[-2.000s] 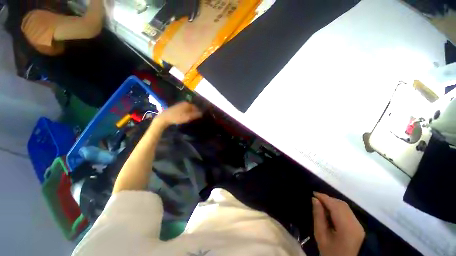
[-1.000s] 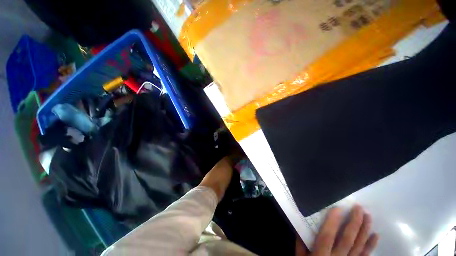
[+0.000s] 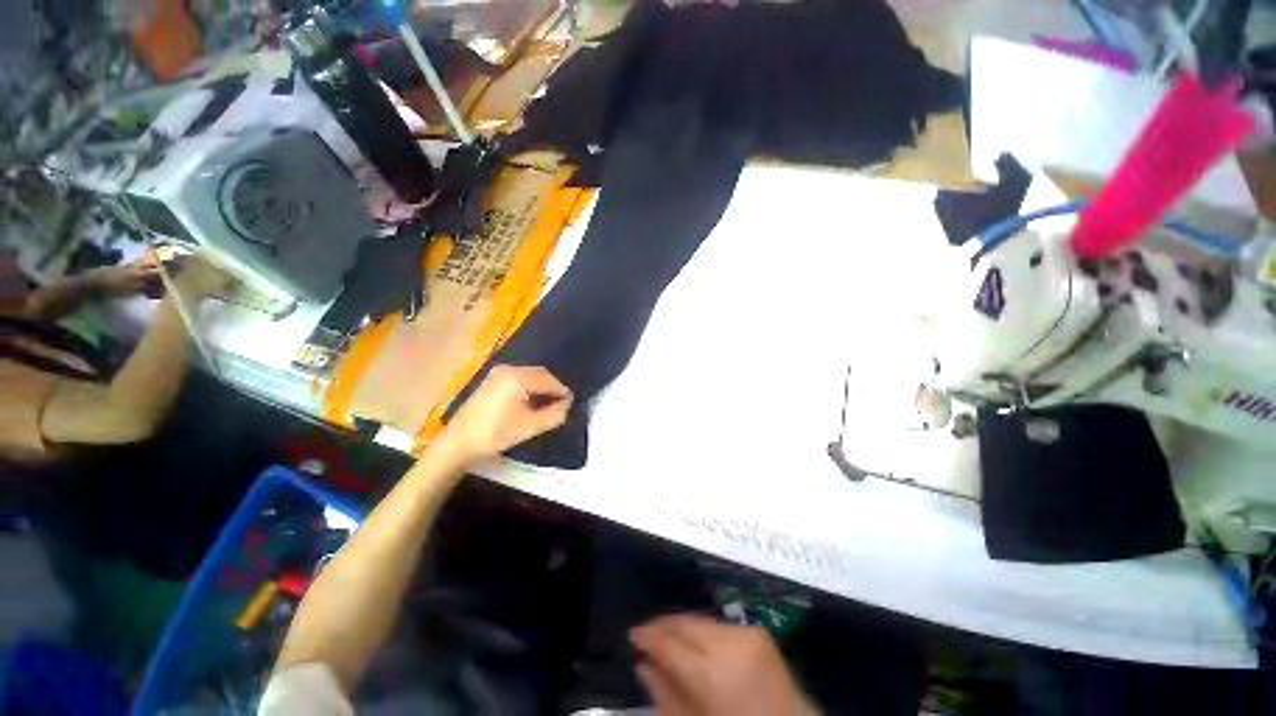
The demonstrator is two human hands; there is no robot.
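Observation:
A long black cloth panel (image 3: 630,266) lies on the white table, its near end at the front edge. My left hand (image 3: 511,416) is over that near end with curled fingers; whether it pinches the cloth is hidden. My right hand (image 3: 721,674) is blurred and cut off at the bottom edge, in front of the table, with loosely bent fingers and nothing seen in it. A smaller squarish black panel (image 3: 1078,483) lies under the white sewing machine head (image 3: 1036,315) at the right.
Brown cardboard (image 3: 483,266) with orange tape lies left of the long panel. More black cloth (image 3: 826,84) is at the back. A pink cloth strip (image 3: 1161,161) stands above the machine. A blue crate (image 3: 210,616) is below left. Another person's arm (image 3: 140,371) is by a neighbouring machine (image 3: 266,196).
The view has swung back from the crate and cardboard to show the machine again. My left hand has risen from below the table onto the panel's end. My right hand has left the tabletop.

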